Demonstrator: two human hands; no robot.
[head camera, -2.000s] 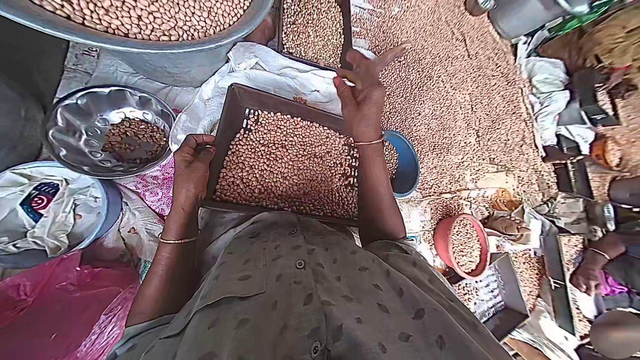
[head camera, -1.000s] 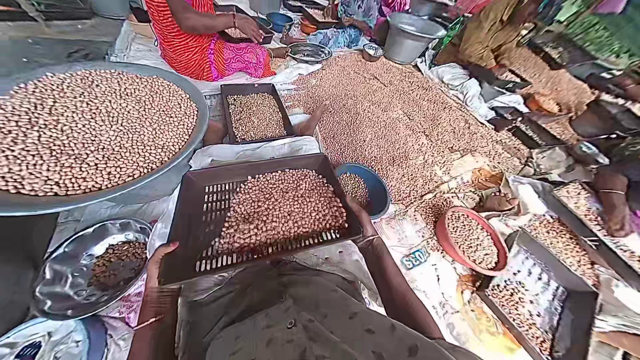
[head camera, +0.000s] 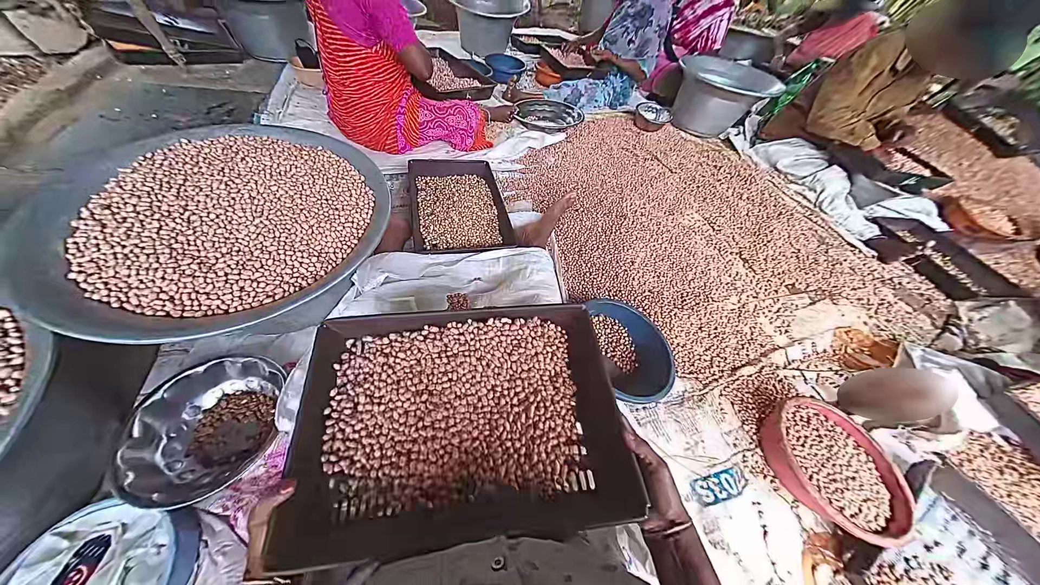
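Observation:
A dark slotted tray (head camera: 597, 422) spreads before my body, tilted a little, with a thick layer of shelled nuts (head camera: 455, 398) on it that look like peanuts. My left hand (head camera: 264, 520) grips its lower left side, mostly hidden by the rim. At the right side, my right hand (head camera: 656, 479) holds the edge, its fingers partly under the tray. Just beyond the tray's right corner sits a blue bowl (head camera: 654, 357) with some nuts. A white cloth (head camera: 455, 280) lies behind the tray.
A wide metal basin (head camera: 357, 284) heaped with nuts stands at left, above a steel bowl (head camera: 142, 455) of dark bits. A smaller tray (head camera: 508, 231) lies ahead. Nuts (head camera: 674, 227) cover the ground sheet. A red bowl (head camera: 890, 512) is at right. People sit farther back, one in red clothing (head camera: 366, 89).
Two seconds ago my right hand was raised above the tray; now it holds the right side. The nuts have spread across the tray since one second ago. The view has tilted up.

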